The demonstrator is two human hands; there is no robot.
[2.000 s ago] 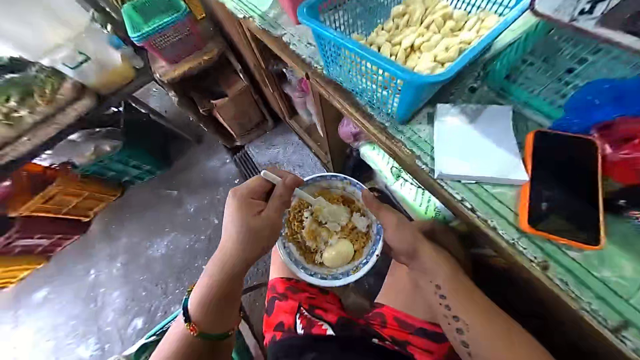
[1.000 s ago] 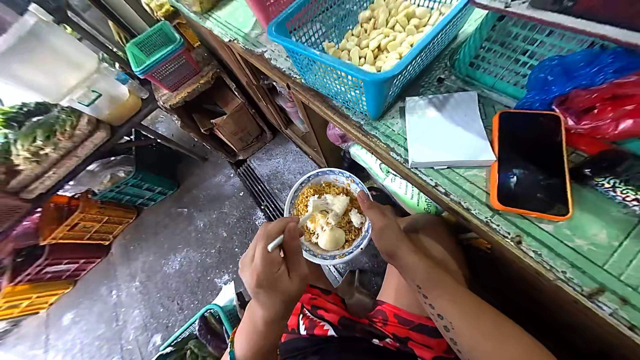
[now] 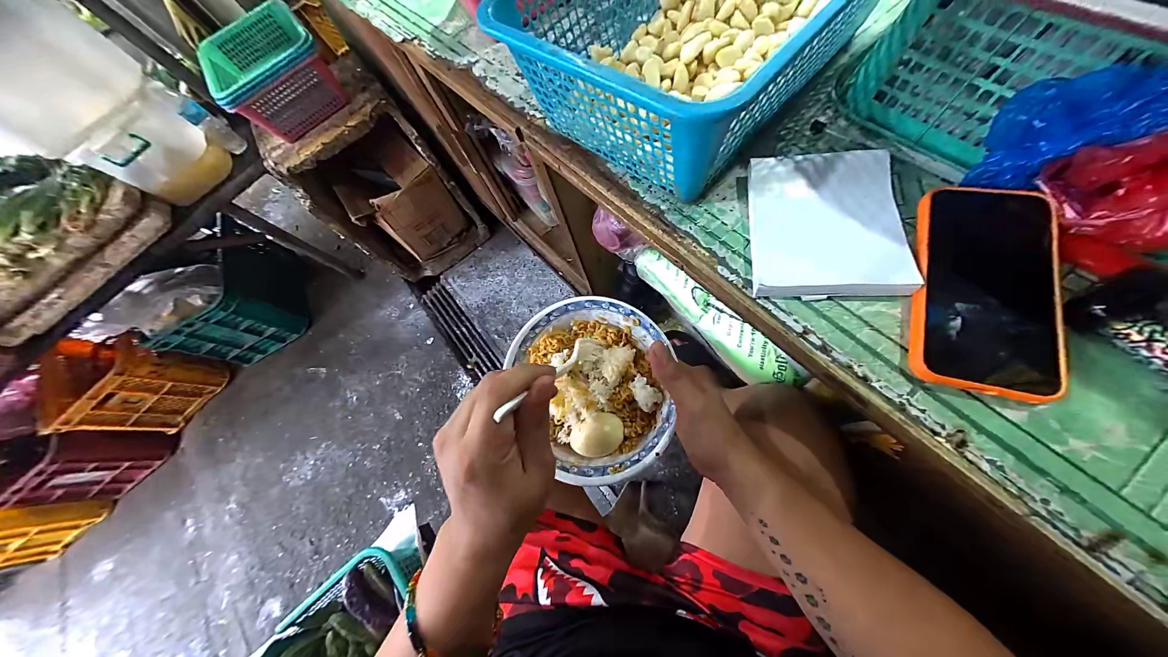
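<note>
A white bowl with a blue patterned rim (image 3: 595,478) is held above my lap. It holds noodles (image 3: 584,339), white rice (image 3: 604,372) and a pale, smooth egg (image 3: 597,434). The thumb of my right hand (image 3: 707,415) lies over the bowl's right rim; its other fingers are hidden beneath. My left hand (image 3: 497,447) pinches the handle of a white spoon (image 3: 513,407) at the bowl's left side. The spoon's head touches the rice.
On the green counter at right are a blue basket (image 3: 630,146) of pale peeled pieces, a white pad (image 3: 832,224), an orange-cased phone (image 3: 990,292) and plastic bags (image 3: 1086,128). Crates (image 3: 146,392) stand at left. A teal basket of vegetables (image 3: 338,584) is at the lower left.
The spoon has shifted within the food, its handle now pointing lower left from the rice. My right hand has stayed at the bowl's right rim.
</note>
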